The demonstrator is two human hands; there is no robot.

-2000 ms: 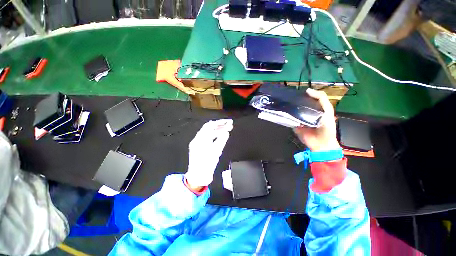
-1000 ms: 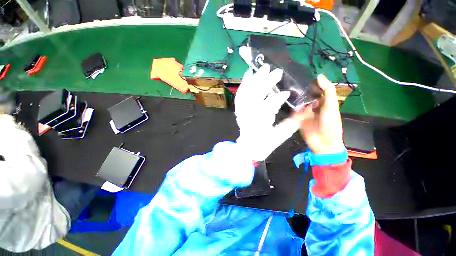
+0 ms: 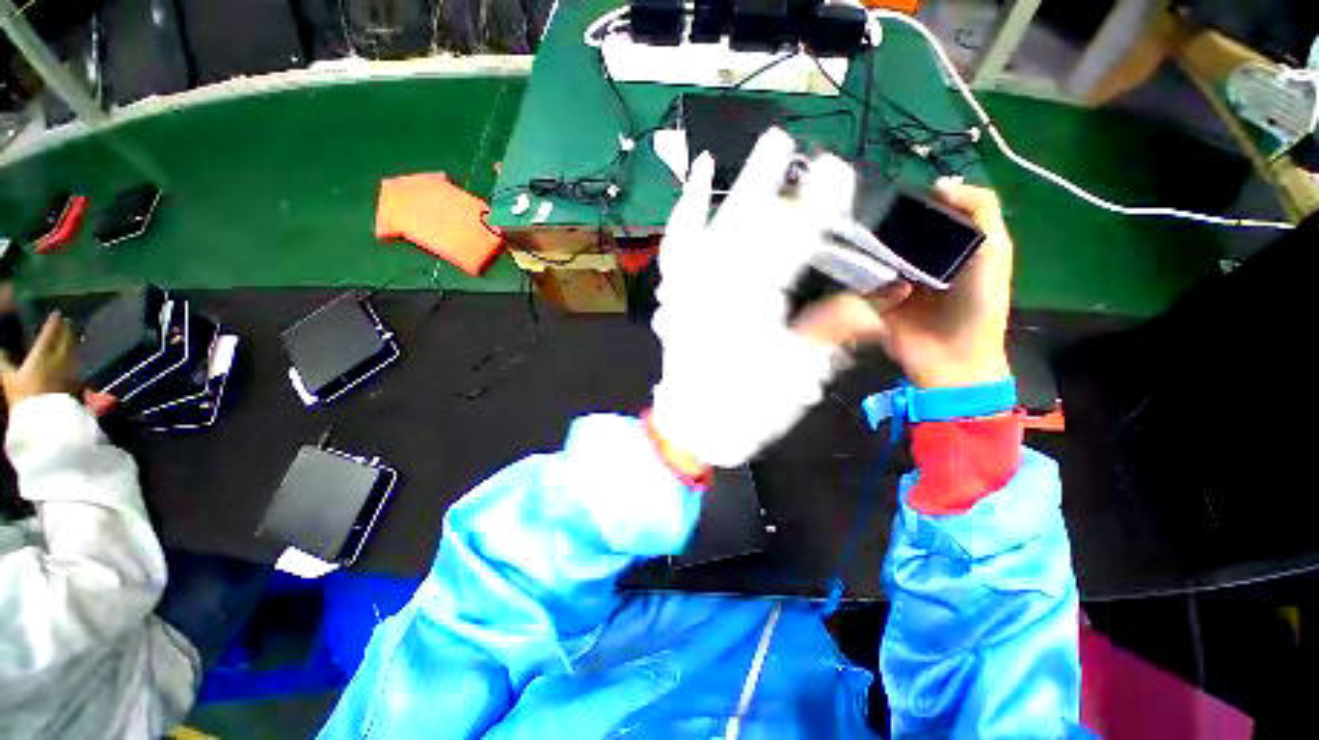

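A black set-top box (image 3: 927,236) with a pale rim is held tilted above the mat, in front of the raised stand. My bare right hand (image 3: 955,311) grips its right end. My gloved left hand (image 3: 752,311) is raised at its left end, fingers spread and slightly blurred; whether it touches the box is unclear. Another box (image 3: 723,133) lies on the stand, partly behind my left fingers. One more box (image 3: 723,518) lies on the mat, partly under my left forearm.
Stacked boxes (image 3: 138,347) stand at left by another person's hand (image 3: 41,362). Two boxes (image 3: 337,347) lie left of centre. A power strip (image 3: 723,67) with adapters and cables is on the green stand (image 3: 579,145). An orange pad (image 3: 437,220) lies left of it.
The held box has turned and moved right. My left hand has moved from the mat's middle up to the box. At left, the other person's hand has come to the stack.
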